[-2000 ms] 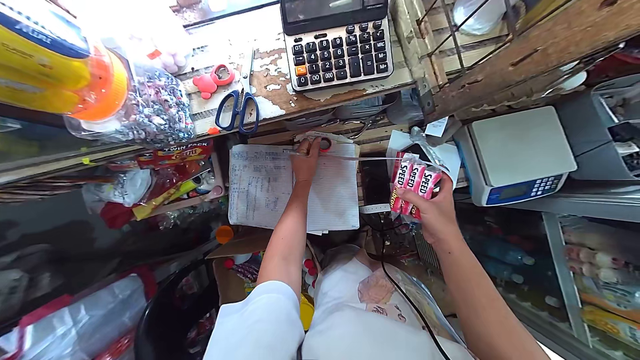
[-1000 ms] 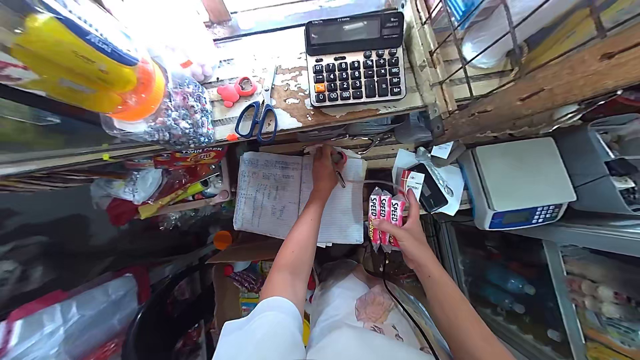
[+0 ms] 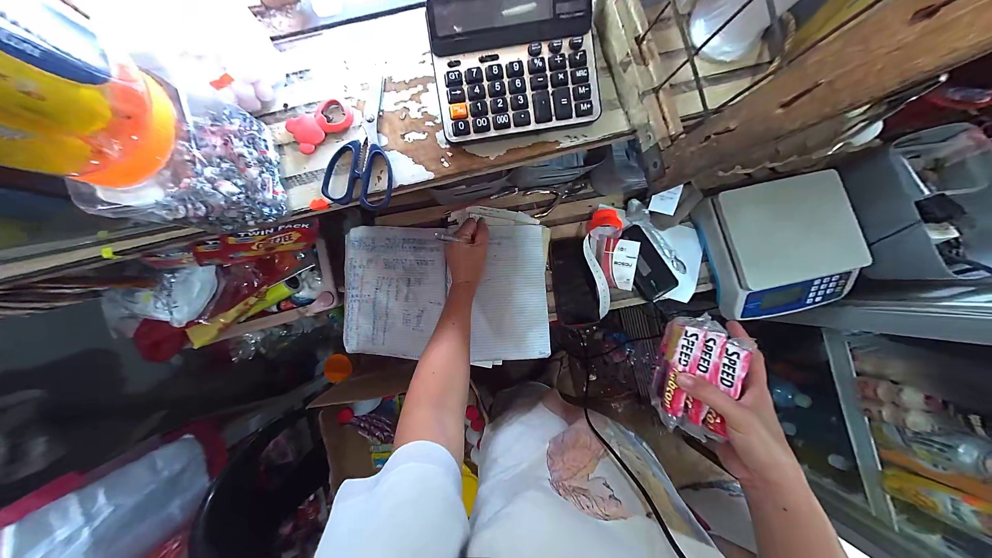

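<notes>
A lined notebook [image 3: 508, 302] lies spread at the middle, its left page covered with handwriting. My left hand [image 3: 467, 252] rests at the top of its right page, fingers closed around a pen [image 3: 446, 237]. Over at the right, below the digital scale, my right hand [image 3: 744, 411] holds a clear plastic pack of pink "Speed" packets [image 3: 701, 376]. Between the notebook and the scale lie a dark phone-like device [image 3: 575, 283], a curled paper strip [image 3: 597, 279] and a black phone [image 3: 652, 267].
On the worn wooden shelf above are a calculator [image 3: 515, 85], blue-handled scissors [image 3: 360, 170], a red hair tie [image 3: 333, 116] and a plastic jar of wrapped sweets [image 3: 225, 167]. A digital scale [image 3: 790, 232] stands at the right. A black cable [image 3: 628, 473] hangs over my lap.
My right hand has moved with the packets away from the notebook's right side, to below the scale. My left hand stays at the notebook's top. The view has shifted.
</notes>
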